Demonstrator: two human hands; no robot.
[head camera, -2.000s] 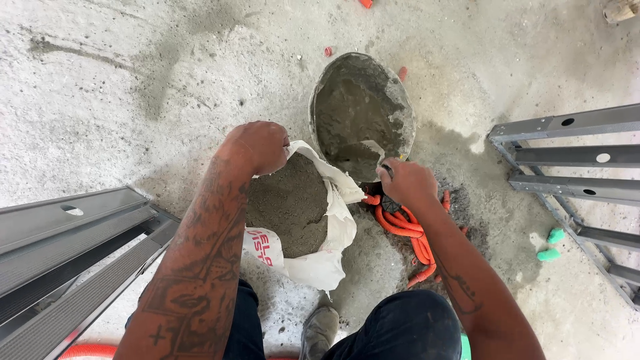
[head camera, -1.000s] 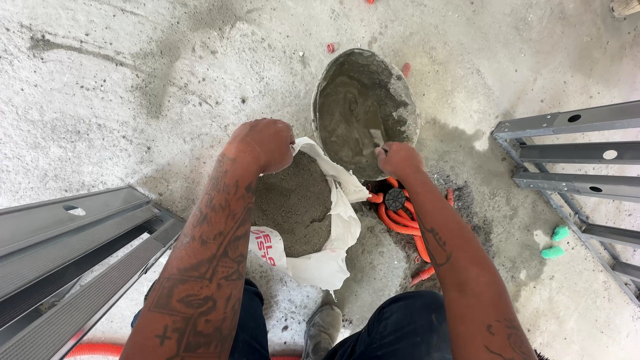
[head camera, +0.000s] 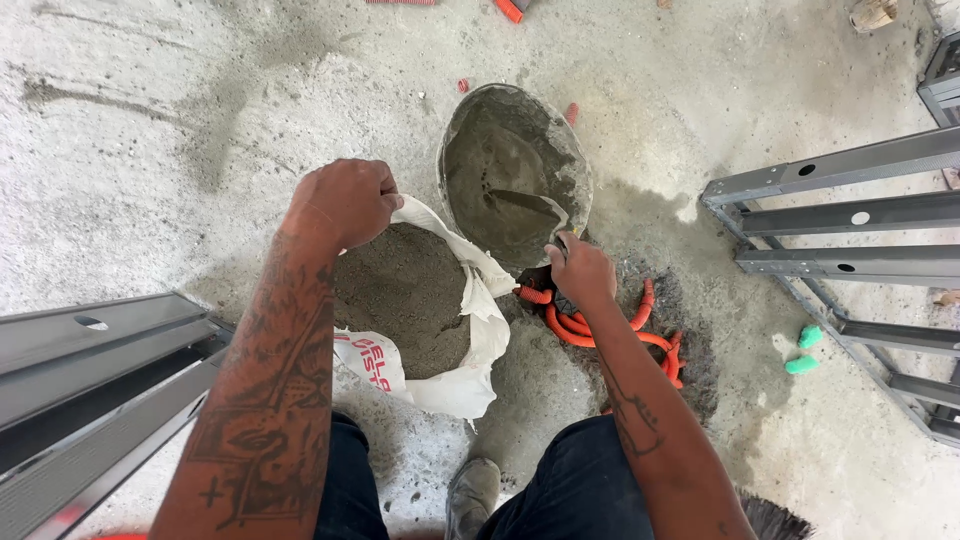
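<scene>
My left hand (head camera: 349, 202) pinches the torn upper edge of a white bag (head camera: 480, 360), which bears red writing. Grey dry mortar or cement powder (head camera: 409, 292) fills the bag's open mouth. Beyond the bag and to its right is a round bucket (head camera: 577, 176) with wet grey mix (head camera: 502, 161) inside. My right hand (head camera: 583, 266), at the bucket's near rim, is closed around the handle of a trowel (head camera: 525, 201). The trowel's blade reaches into the mix, and its tip is partly sunk there.
Orange corrugated conduits (head camera: 574, 330) rise from a hole in the concrete floor right of the bag. Grey metal studs or framing stand at the left (head camera: 97, 330) and right (head camera: 832, 169). Green pieces (head camera: 802, 365) lie near the right framing. My boot (head camera: 472, 491) is below the bag.
The trowel blade has shifted within the bucket and now points left into the mix. My left hand stays on the bag's edge.
</scene>
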